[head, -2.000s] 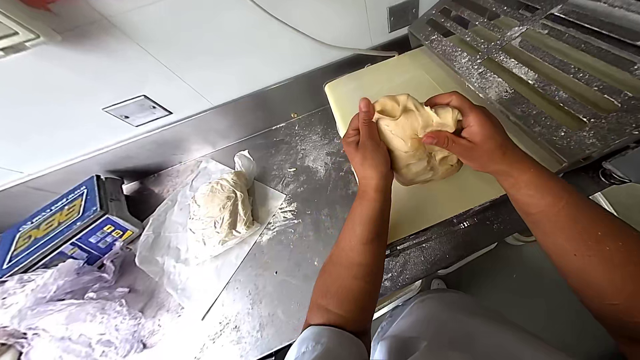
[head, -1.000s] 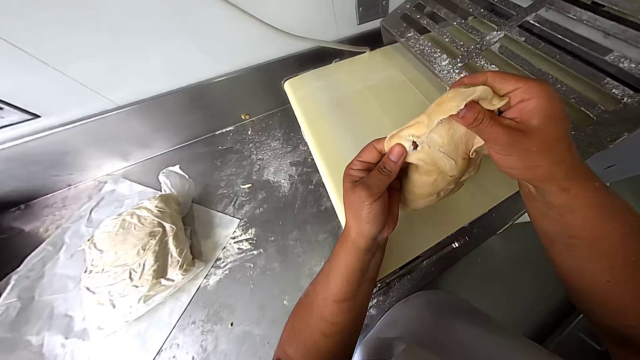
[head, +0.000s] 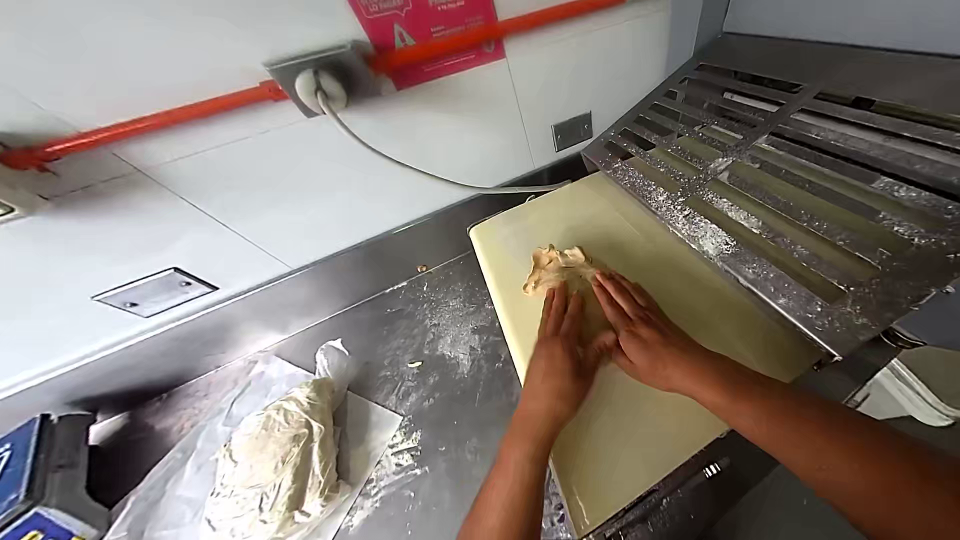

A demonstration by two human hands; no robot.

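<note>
A piece of pale dough (head: 559, 268) lies on the cream-coloured belt (head: 630, 442) of a dough sheeter, near its far left edge. Both palms face down on it. My left hand (head: 561, 352) has its fingers spread slightly over the near side of the dough, while my right hand (head: 641, 326) presses with its fingertips at the right side. The thumbs almost meet. Neither hand is closed around anything, and part of the dough is hidden beneath them. At lower left, another lump of dough (head: 277, 457) sits wrapped in clear plastic.
A floured metal guard grille (head: 720, 157) rises at the right of the belt. Flour dusts the steel table (head: 442, 360). A blue and black device (head: 52, 472) stands at the left edge. Along the wall run a red pipe (head: 157, 120) and a cable (head: 420, 171) from a plug.
The dough, held up in both hands in the earlier frames, now rests on the belt under flattened hands. The view has swung up to show more wall.
</note>
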